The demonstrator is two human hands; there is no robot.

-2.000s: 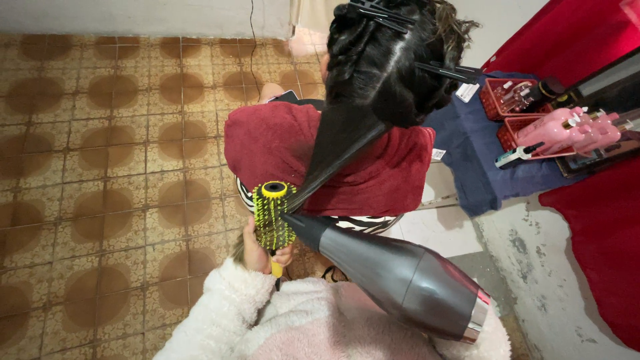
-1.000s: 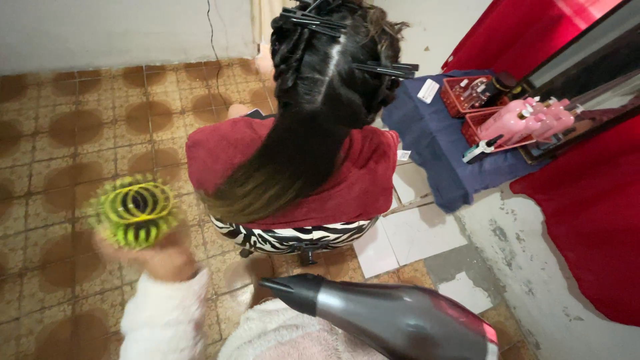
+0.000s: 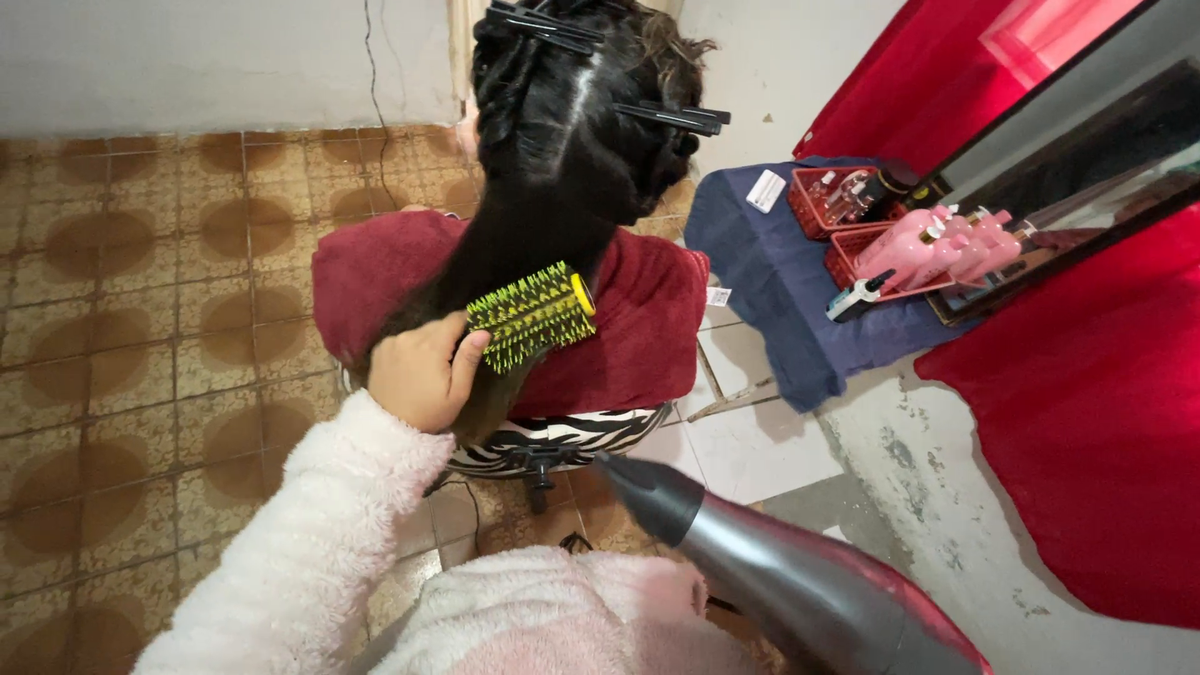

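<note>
My left hand [image 3: 422, 373] is closed on a round hairbrush [image 3: 532, 316] with yellow-green bristles, which lies against the long dark hair [image 3: 525, 234] of a seated person. Black hair clips [image 3: 671, 118] hold the upper hair in sections on both sides of a parting. A dark red towel [image 3: 647, 328] covers the person's shoulders beneath the loose hair. At the lower right, a grey hair dryer [image 3: 797, 572] points its black nozzle up and left, a little below the towel and apart from the hair. My right hand is out of view.
On the right, a blue cloth [image 3: 750, 244] covers a table bearing red baskets [image 3: 841, 251], pink bottles [image 3: 905, 246] and a small spray bottle [image 3: 858, 296]. A framed mirror [image 3: 1050, 141] leans behind them, near a red curtain [image 3: 1097, 412]. The zebra-patterned seat [image 3: 562, 436] is below the towel.
One second ago my left hand held the brush away from the hair at the left; now the brush is against the hair. Two seconds ago the dryer nozzle was close to the brush and hair.
</note>
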